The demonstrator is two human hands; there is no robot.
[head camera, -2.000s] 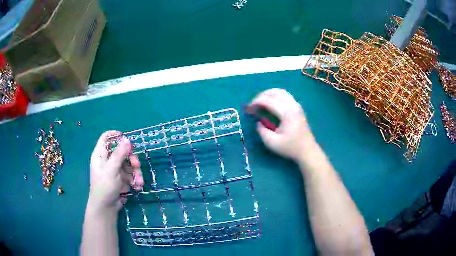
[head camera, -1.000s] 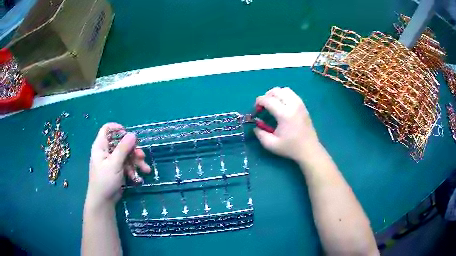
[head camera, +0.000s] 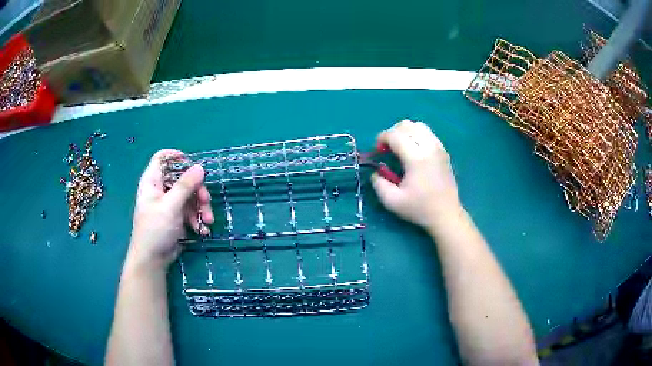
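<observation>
A silvery sprue frame (head camera: 293,230) is held over the green bench, with dense rows of small parts along its far and near edges and open bars in the middle. My left hand (head camera: 168,207) grips its left side near the far corner. My right hand (head camera: 422,175) holds red-handled side cutters (head camera: 387,174), their jaws at the frame's far right corner. A small dark piece (head camera: 336,191) shows below the far rows; whether it is loose I cannot tell. A pile of small loose parts (head camera: 84,187) lies on the bench at the left.
Tangled orange-gold empty runners (head camera: 579,121) are heaped at the right. A red tray (head camera: 44,106) of small parts and a brown cardboard box (head camera: 96,68) stand at the far left. A white strip (head camera: 307,78) crosses the bench.
My right hand has brought the cutters from beside the frame to its far right corner. The whole scene has shifted as the camera view moved. My left hand keeps its grip.
</observation>
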